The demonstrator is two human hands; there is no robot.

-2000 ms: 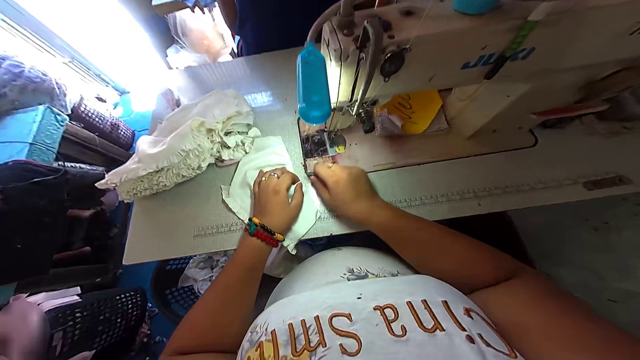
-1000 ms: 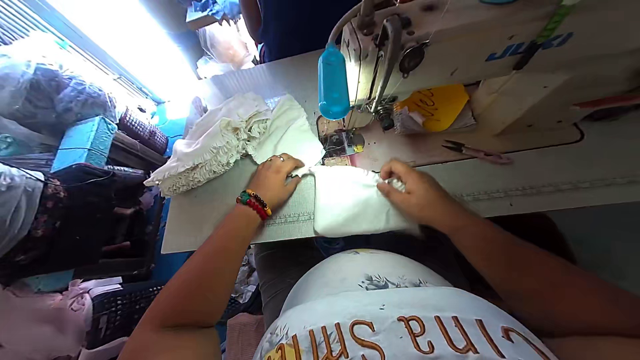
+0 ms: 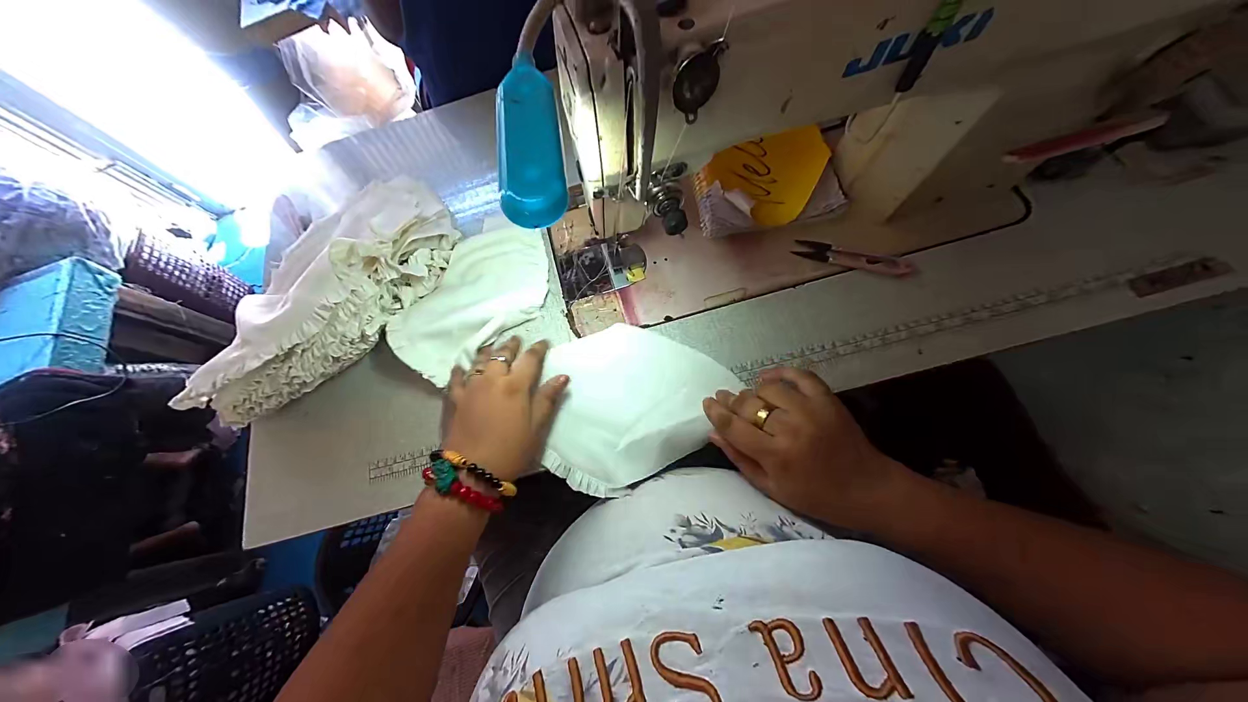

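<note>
A white fabric piece with a ruffled lower edge (image 3: 634, 405) lies across the front edge of the sewing table. My right hand (image 3: 785, 439) pinches its right side between thumb and fingers. My left hand (image 3: 502, 409), slightly blurred, rests with fingers spread on cloth at its left side; whether it grips any is unclear. Beyond the left hand, another white piece (image 3: 478, 292) lies flat beside a gathered pile of ruffled white fabric (image 3: 341, 292). The presser foot and needle area (image 3: 614, 258) of the JUKI sewing machine (image 3: 780, 68) is just behind the held piece, with no cloth under it.
Pink-handled thread snips (image 3: 858, 258) lie on the machine bed near a yellow paper (image 3: 770, 175) bearing writing. A blue lamp or cover (image 3: 531, 146) hangs by the machine head. Plastic baskets (image 3: 234, 643) stand below at left, and a blue box (image 3: 58, 312) is farther up.
The hands first worked close to the needle, then spread the white piece apart; now the piece lies nearer my body, its ruffled edge showing. The snips, covered or unseen at first, are visible on the bed.
</note>
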